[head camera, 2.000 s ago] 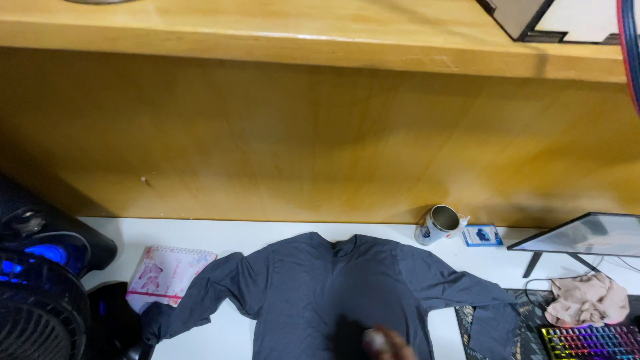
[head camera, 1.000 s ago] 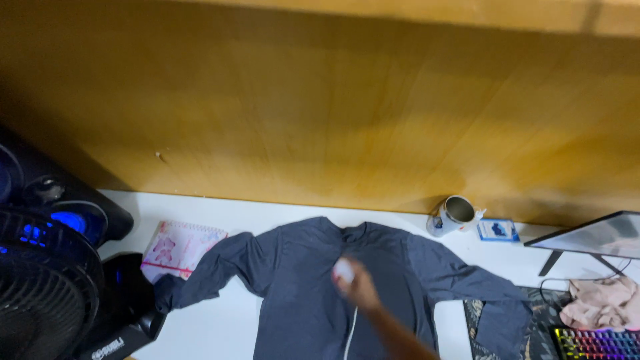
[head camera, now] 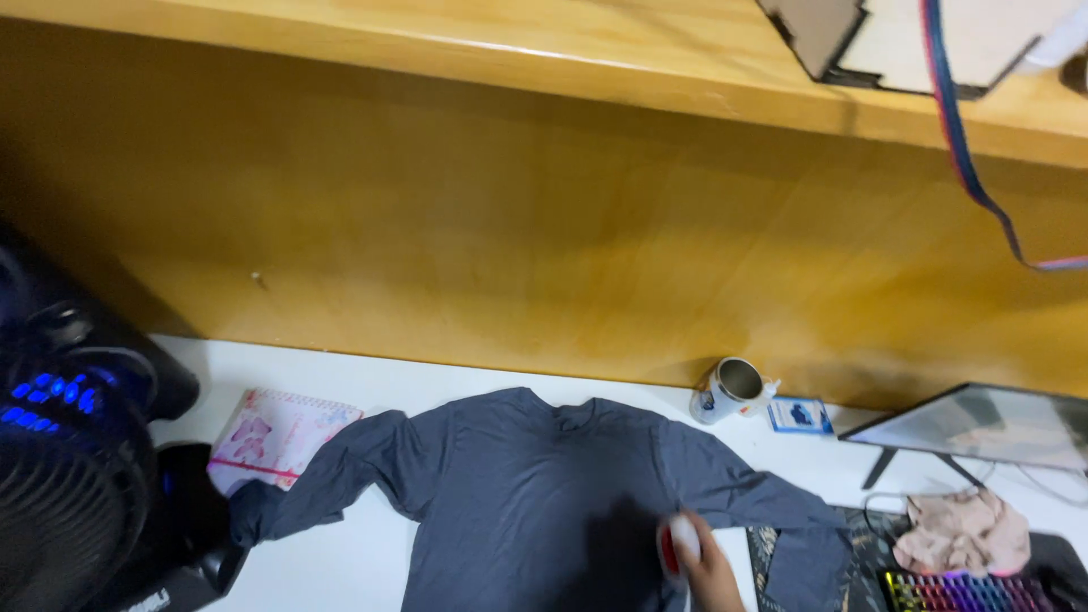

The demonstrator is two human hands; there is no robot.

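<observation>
A dark grey long-sleeved shirt (head camera: 544,493) lies spread out with its collar toward the back and both sleeves out to the sides. My right hand (head camera: 710,565) is over the right part of its body, at the bottom of the head view, with the fingers closed on a small red and pale object (head camera: 669,552). That object is blurred, and whether it touches the cloth I cannot tell. The hand's shadow falls on the shirt. One cuff overlaps a pink-and-white spiral notebook (head camera: 276,433); the other sleeve lies over a dark patterned mat (head camera: 875,544). My left hand is out of view.
A metal mug (head camera: 722,391) and a small blue packet (head camera: 801,415) stand near the back panel. At right are a monitor (head camera: 977,425), a crumpled beige cloth (head camera: 965,531) and a lit keyboard (head camera: 969,591). A black fan (head camera: 68,510) is at left. A cable (head camera: 956,140) hangs from the wooden shelf (head camera: 510,72).
My right hand has drawn back from below the collar toward the lower right, still holding the small object. The shirt lies much as before. The view has tilted up again.
</observation>
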